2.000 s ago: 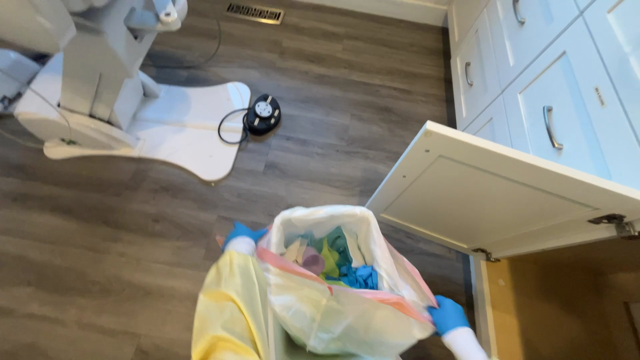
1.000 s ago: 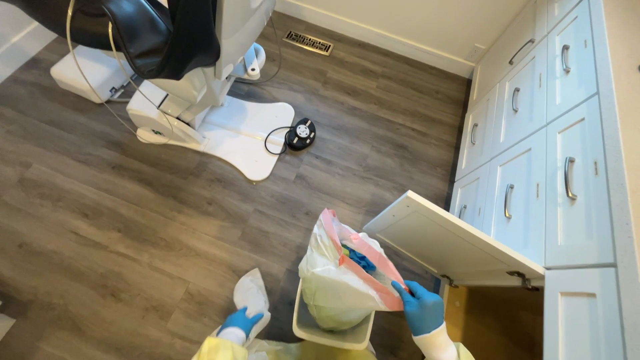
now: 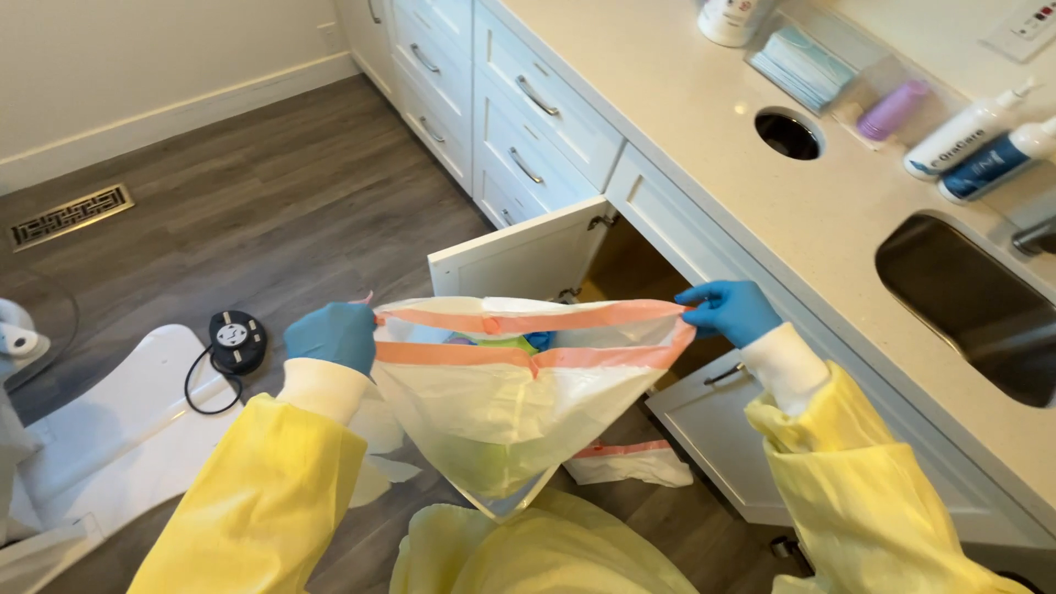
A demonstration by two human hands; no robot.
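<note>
A white plastic garbage bag [image 3: 495, 404] with orange-pink drawstring bands is stretched wide between my blue-gloved hands, its mouth partly open. My left hand [image 3: 332, 337] grips the bag's left corner in a fist. At the opposite corner, my right hand [image 3: 730, 312] pinches the band between thumb and fingers. Green and blue crumpled items [image 3: 516, 341] show inside the mouth. Beneath the bag a pale corner of a bin [image 3: 516, 499] is visible; the rest of the bin is hidden. A second piece of white bag with a pink band [image 3: 631, 464] lies on the floor to the right.
Open cabinet doors [image 3: 524, 256] [image 3: 726, 437] flank the cabinet behind the bag. The countertop [image 3: 701, 157] holds a mask box, purple cups, bottles and a sink [image 3: 973, 305]. A white chair base [image 3: 124, 437] and black foot control [image 3: 238, 340] are on the floor at left.
My left hand was on a white crumpled item beside the bin one second ago and now holds the bag's left corner. The bag's mouth is now pulled out wide. The view has swung right.
</note>
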